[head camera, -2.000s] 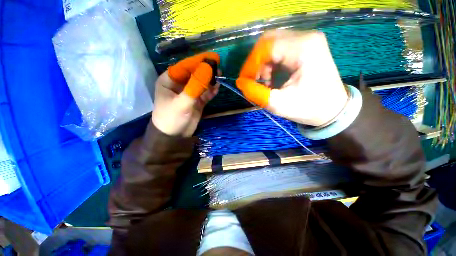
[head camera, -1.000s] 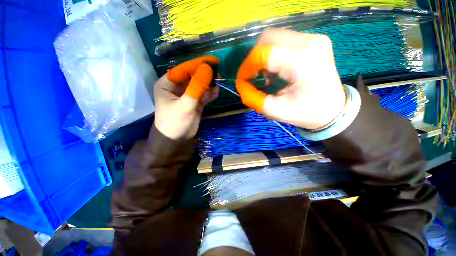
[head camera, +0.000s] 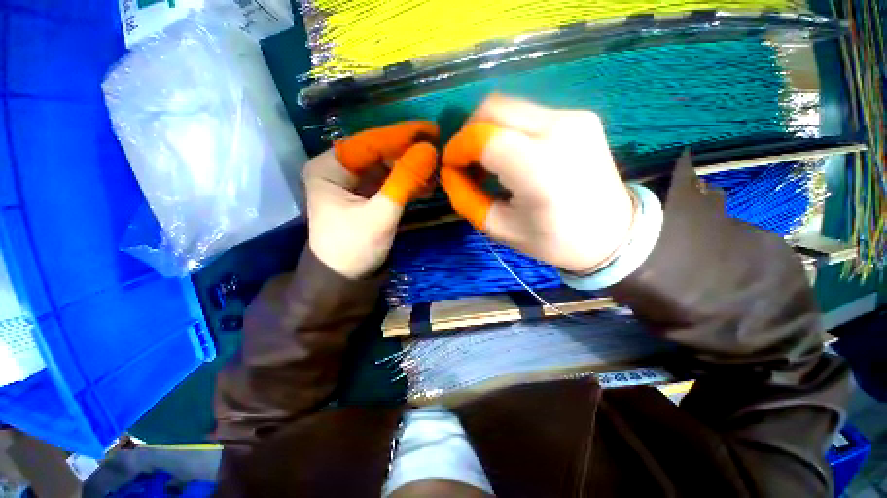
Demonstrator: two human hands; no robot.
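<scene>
My left hand point(head camera: 362, 199), with orange finger cots on thumb and forefinger, is pinched closed at the centre. The small black connector housing between its fingertips is mostly hidden by the cots. My right hand point(head camera: 549, 185), also with orange cots, is pinched on a thin white lead wire point(head camera: 520, 280) just right of the left fingertips. The two hands' fingertips nearly touch. The wire's tip is hidden; its length runs from under my right hand down to the right, towards the white wire tray.
Yellow point(head camera: 545, 24), green point(head camera: 671, 92), blue point(head camera: 467, 258) and white wires point(head camera: 535, 350) lie in trays before me. Mixed-colour wires point(head camera: 869, 146) lie at the far right. A clear plastic bag point(head camera: 204, 146), a blue tub point(head camera: 88, 243) and small black pieces point(head camera: 230, 289) are at left.
My right hand has moved left and slightly down, closing the gap to my left fingertips. My left hand has shifted slightly right and down. The stretch of wire between the hands is now hidden.
</scene>
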